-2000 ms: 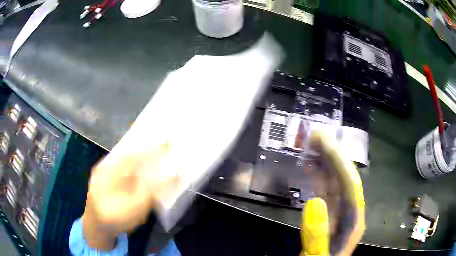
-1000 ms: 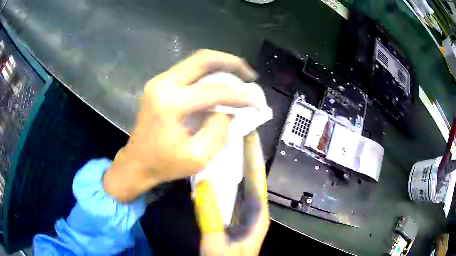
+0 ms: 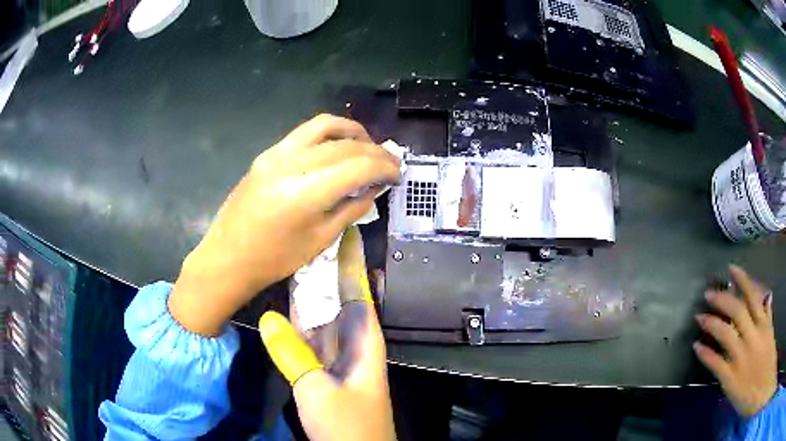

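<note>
My left hand [image 3: 289, 207], bare with a blue sleeve, pinches a crumpled white tissue [image 3: 317, 288] at the left edge of the black jig. My right hand [image 3: 345, 362], with yellow finger cots and grey smears, is just below it with the tissue across its palm and fingers. The black jig [image 3: 439, 288] carries a silver stencil [image 3: 421, 197] with a square-hole grid window. A wide silver-white scraper blade [image 3: 517, 203] lies across the stencil's right part. A reddish-brown strip shows between them. White paste smears mark the jig.
Another person's hand [image 3: 741, 336] rests at the right bench edge. A white tub [image 3: 739, 194] with a red stick stands at right. A second black jig [image 3: 586, 65] is behind. A translucent cup [image 3: 291, 10], white lid [image 3: 158, 14] and red leads [image 3: 95, 34] are at back left; a teal crate [image 3: 82, 301] is at left.
The view has shifted, showing the jig more squarely. My hands have moved apart slightly, with the tissue still between them, nearer the jig's left edge. Another person's hand has appeared at right.
</note>
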